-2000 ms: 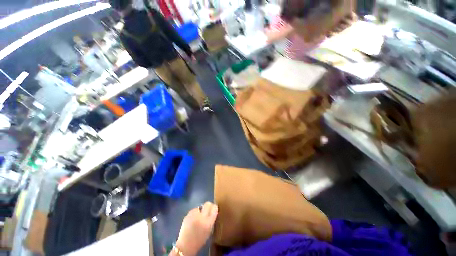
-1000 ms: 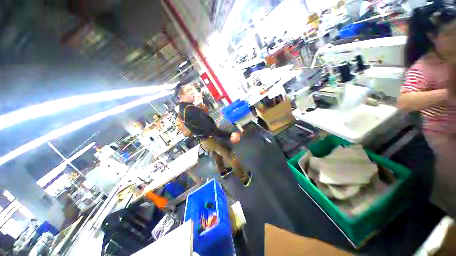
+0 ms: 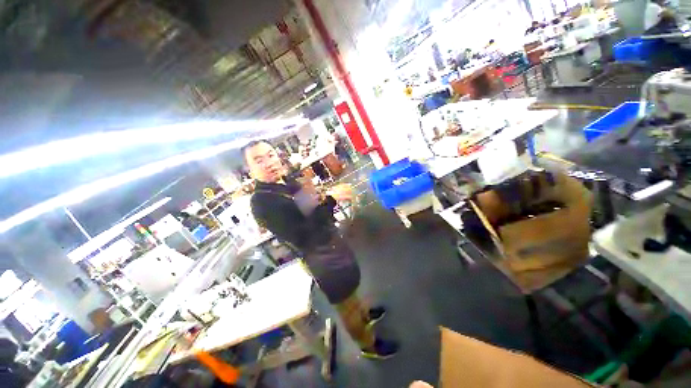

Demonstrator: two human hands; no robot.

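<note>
A tan bag panel (image 3: 496, 366) rises from the bottom edge, right of centre, with its corner pointing up. Its lower part is cut off by the picture's edge. Only a small bit of my left hand (image 3: 420, 384) shows at the bottom edge, close to the panel's left side; the grip itself is cut off. My right hand cannot be made out.
A person (image 3: 307, 235) stands ahead in the aisle. Left is a white table (image 3: 257, 311) with an orange object (image 3: 217, 368). Right are a cardboard box (image 3: 542, 246), a blue bin (image 3: 401, 186) and a pale table (image 3: 644, 242). A green rim (image 3: 667, 341) shows lower right.
The view has swung up and forward, and the tan panel sits lower in it. The green bin has slid to the lower right. The person ahead appears nearer, with an arm raised.
</note>
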